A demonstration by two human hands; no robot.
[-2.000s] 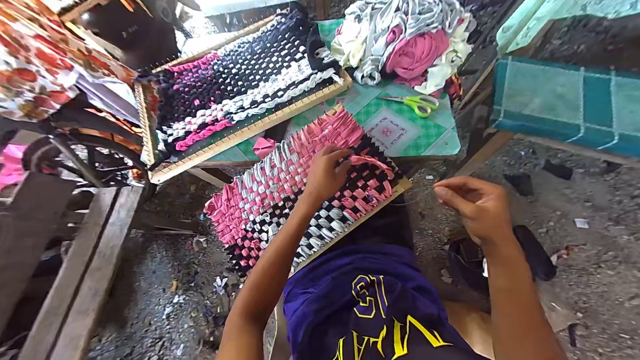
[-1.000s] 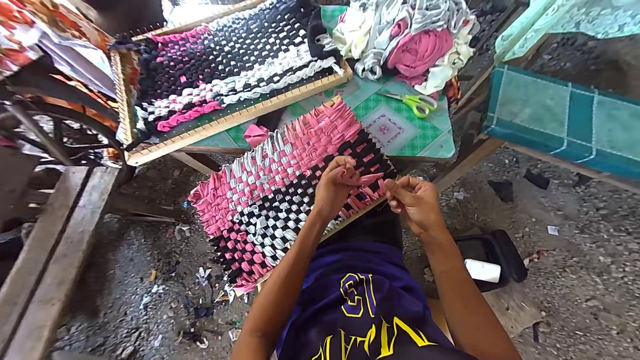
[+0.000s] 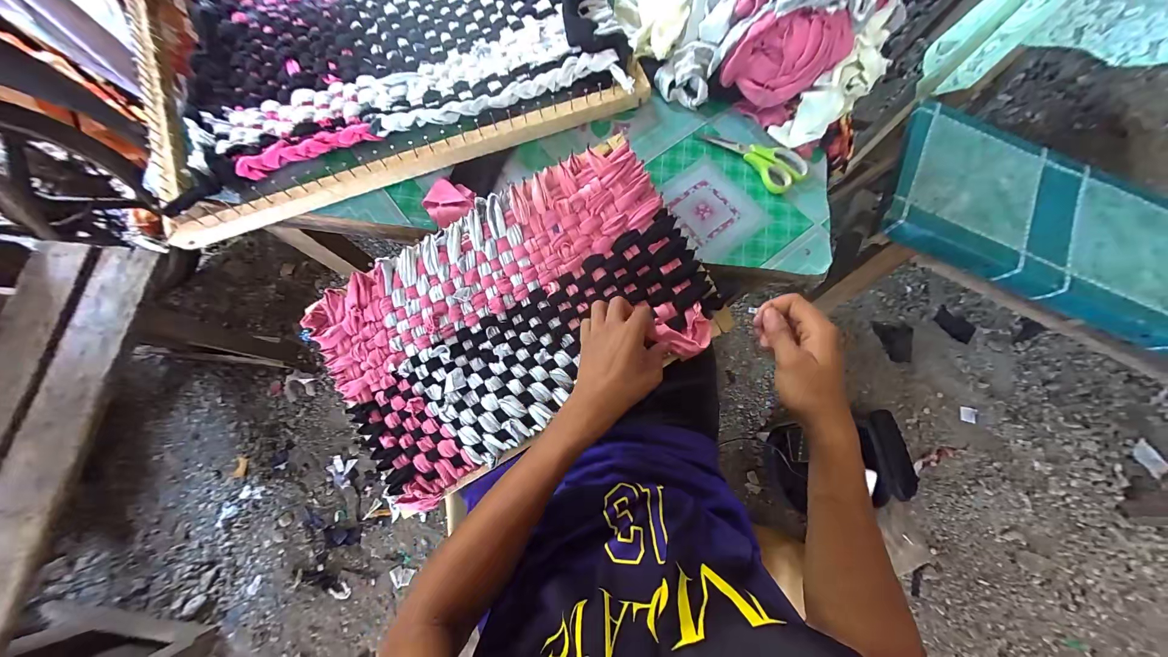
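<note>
A woven mat of pink, black and white fabric strips (image 3: 511, 319) lies tilted across my lap and against the table edge, with a bit of its wooden frame showing at the right corner. My left hand (image 3: 620, 356) rests on its near right part, fingers curled beside a pink strip (image 3: 684, 334); whether they grip the fabric cannot be told. Just right of the mat's corner, my right hand (image 3: 798, 351) is raised with thumb and forefinger pinched together. Something small and pale shows at its fingertips, too small to name.
Green-handled scissors (image 3: 771, 164) lie on the table's green patterned cover (image 3: 794, 224). Behind are a nailed wooden frame (image 3: 411, 164) with another woven mat and a heap of fabric strips (image 3: 785, 55). A wooden bench (image 3: 64, 392) stands left; a black case (image 3: 885, 456) lies on the ground at right.
My right hand has moved right, away from my left hand, since one second ago. My left hand has come down onto the mat. The pink strip between them now lies at the mat's edge.
</note>
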